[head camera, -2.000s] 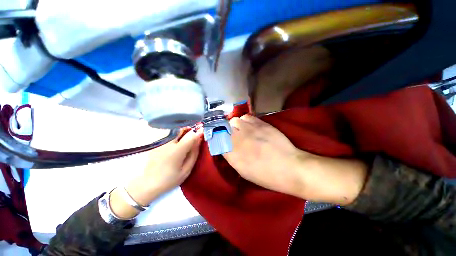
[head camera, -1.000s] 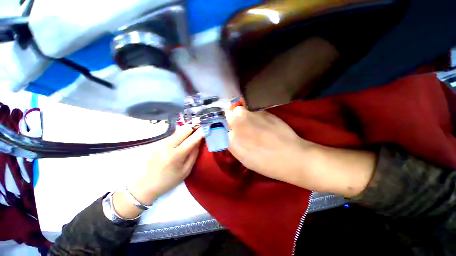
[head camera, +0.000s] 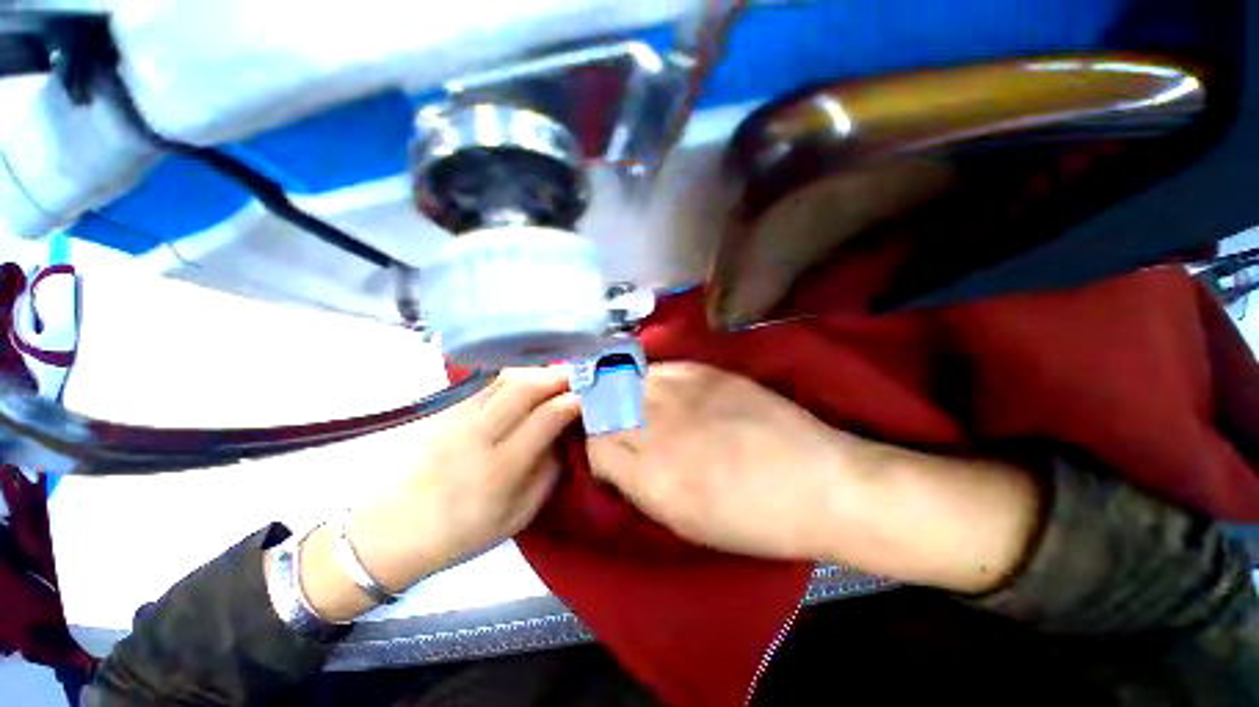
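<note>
A dark-red garment piece (head camera: 649, 594) lies under the machine head and hangs over the table's front edge, with a pale zipper (head camera: 784, 638) along its lower right edge. The grey-blue block (head camera: 612, 398) of the presser foot sits between my hands. My left hand (head camera: 483, 463) holds the red fabric's edge left of the foot, fingertips close to it. My right hand (head camera: 718, 449) holds the fabric just right of the foot, with its fingers curled and partly hidden. The needle point is not clearly seen.
The white and blue machine head bears a whitish round knob (head camera: 514, 293). A curved shiny bar (head camera: 262, 439) reaches in from the left. A dark glossy slab with a gold-brown edge (head camera: 967, 113) hangs above my right hand. Red pieces (head camera: 25, 566) lie far left. A graduated strip (head camera: 470, 638) runs along the table's front edge.
The camera view has shifted, so the machine head appears further right. Both hands sit slightly lower relative to the foot, and more red fabric shows behind it. Both still hold the fabric.
</note>
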